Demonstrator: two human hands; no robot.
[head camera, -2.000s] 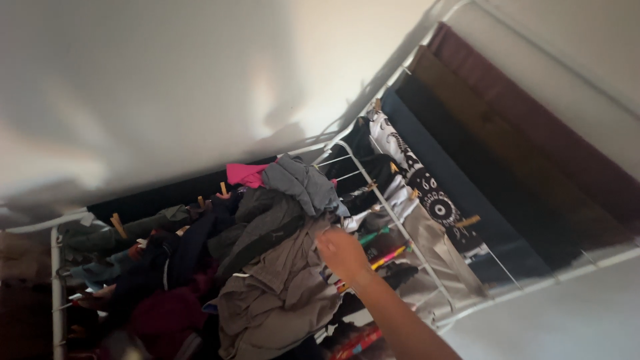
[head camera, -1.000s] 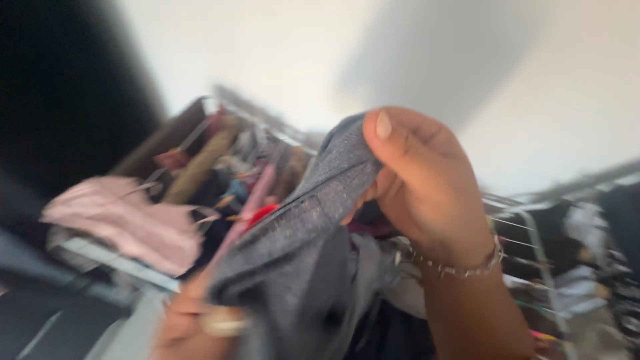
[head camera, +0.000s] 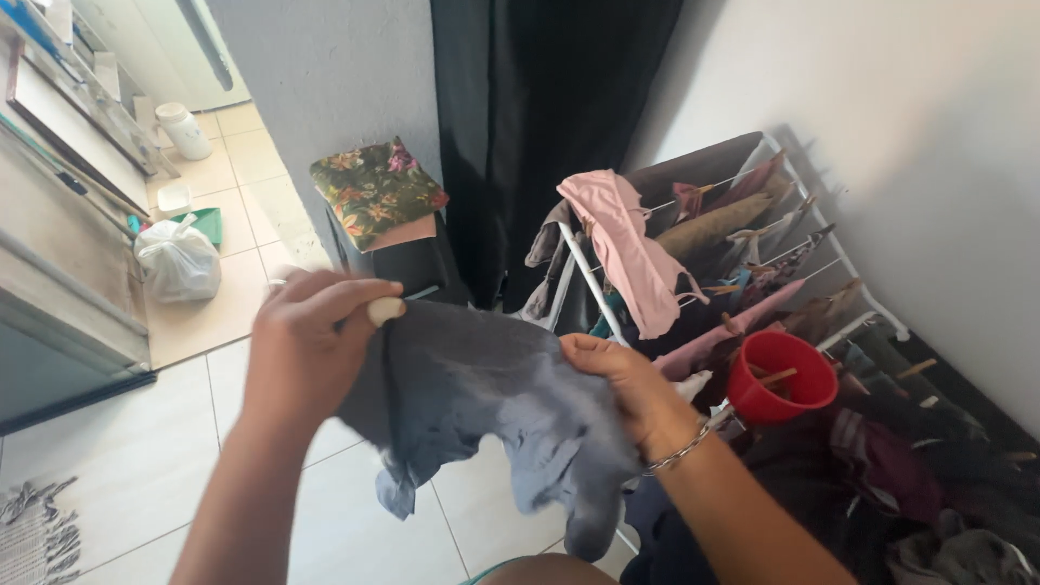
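A grey cloth garment (head camera: 487, 366) hangs stretched between my two hands, its lower part drooping in loose folds above the tiled floor. My left hand (head camera: 317, 333) pinches its upper left edge between thumb and fingers. At the garment's right side, my right hand (head camera: 626, 378) grips the cloth, and a chain bracelet circles that wrist. Just beyond the right hand stands a white drying rack (head camera: 589, 280) with a pink garment (head camera: 626, 248) draped over its near corner. A red plastic bucket (head camera: 784, 378) holding wooden clothespins sits on the rack, right of my right hand.
More clothes hang pegged on the rack, beside a white wall. Dark clothes (head camera: 829, 463) lie at the lower right. A folded floral cloth (head camera: 382, 195) rests on a dark object by the grey wall. A tied white plastic bag (head camera: 179, 260) and a fringed rug (head camera: 36, 536) lie on the floor.
The view has swung widely. Two seconds ago one hand reached to clothes on the rack; one second ago both hands held the grey cloth bunched close. Now it is spread between them.
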